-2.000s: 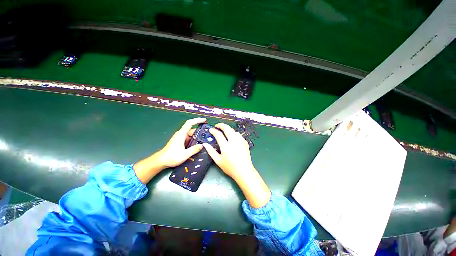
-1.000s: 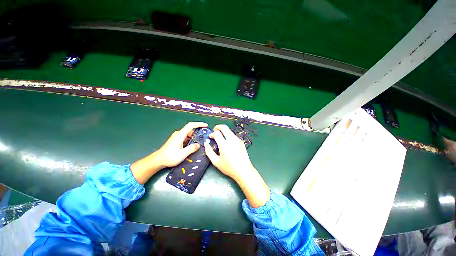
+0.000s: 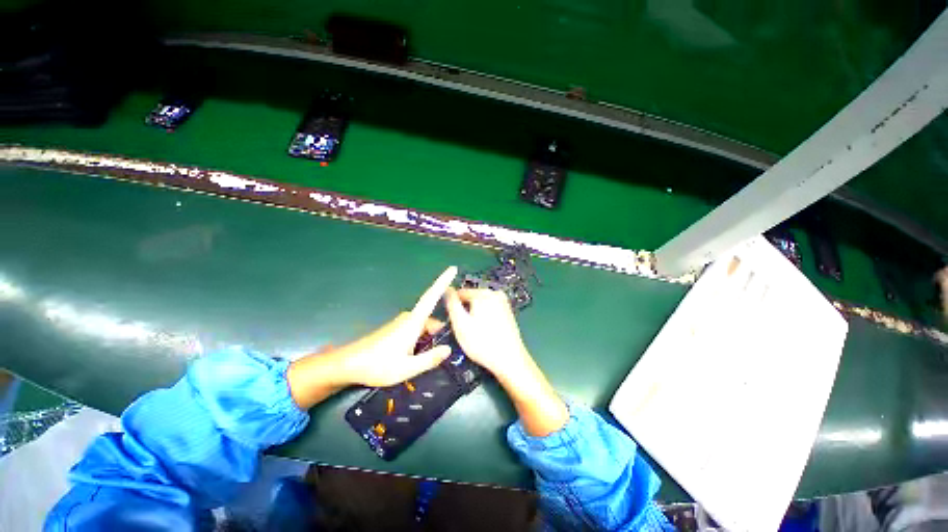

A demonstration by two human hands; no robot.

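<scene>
An opened black phone body (image 3: 407, 407) with orange and white flecks lies slanted on the dark-green bench. Its upper end is partly hidden under my hands. My left hand (image 3: 400, 348) lies over the phone's upper left side, with the index finger stretched out and the thumb on the phone. My right hand (image 3: 486, 335) is at the phone's upper right side with its fingers bent; its fingertips are partly hidden. A loose pile of dark openwork covers (image 3: 509, 276) lies just beyond my right hand.
A white tilted board (image 3: 736, 379) stands at the right, under a slanting white post (image 3: 821, 151). Spaced phones, one (image 3: 545, 177) straight ahead, lie on the green conveyor (image 3: 426, 156) beyond the chipped edge. Dark stacked slabs are at far left. Part of another person's hand (image 3: 942, 286) shows far right.
The phone has moved nearer to me. My left index finger has straightened out beyond the phone's top, and my right hand has shifted down slightly. The view has shifted a little.
</scene>
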